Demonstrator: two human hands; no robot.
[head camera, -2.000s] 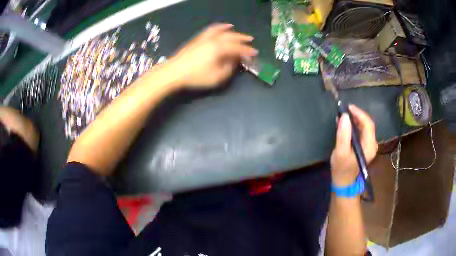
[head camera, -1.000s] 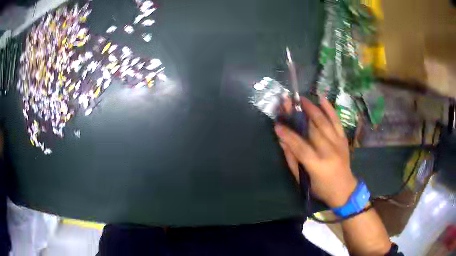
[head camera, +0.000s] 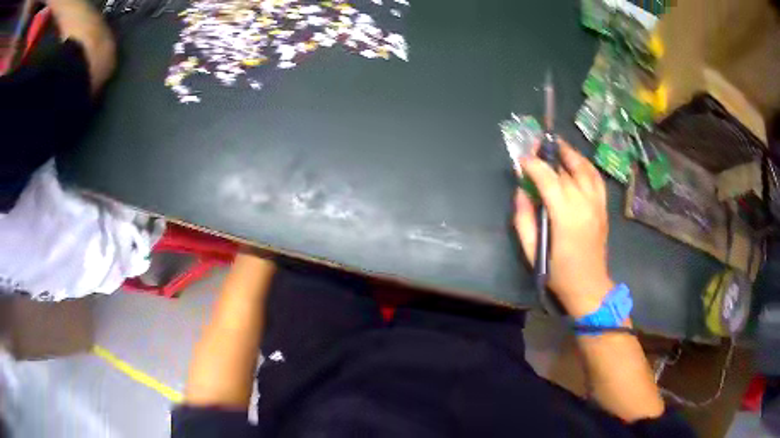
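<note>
My right hand (head camera: 569, 214), with a blue wrist band (head camera: 605, 311), is closed around the black soldering iron (head camera: 542, 231), its tip pointing away from me. A small green and white circuit board (head camera: 521, 141) is at my right fingertips, left of the iron's shaft; I cannot tell if the fingers grip it or it lies on the bench. My left forearm shows below the bench's near edge, but the left hand is hidden under it. A heap of small white and yellow parts (head camera: 257, 32) lies at the far left.
The dark green bench top (head camera: 385, 154) has whitish glare or marks near its front edge. Several green boards (head camera: 609, 111) lie at the far right, beside a brownish tray (head camera: 676, 201). A yellow-rimmed solder spool (head camera: 725, 304) is at the right edge. Another person's arm (head camera: 85, 38) is upper left.
The view has shifted. My left hand, over the bench two seconds ago, has moved out of sight below the edge. My right hand has moved from beside the tray to the single board, still holding the iron.
</note>
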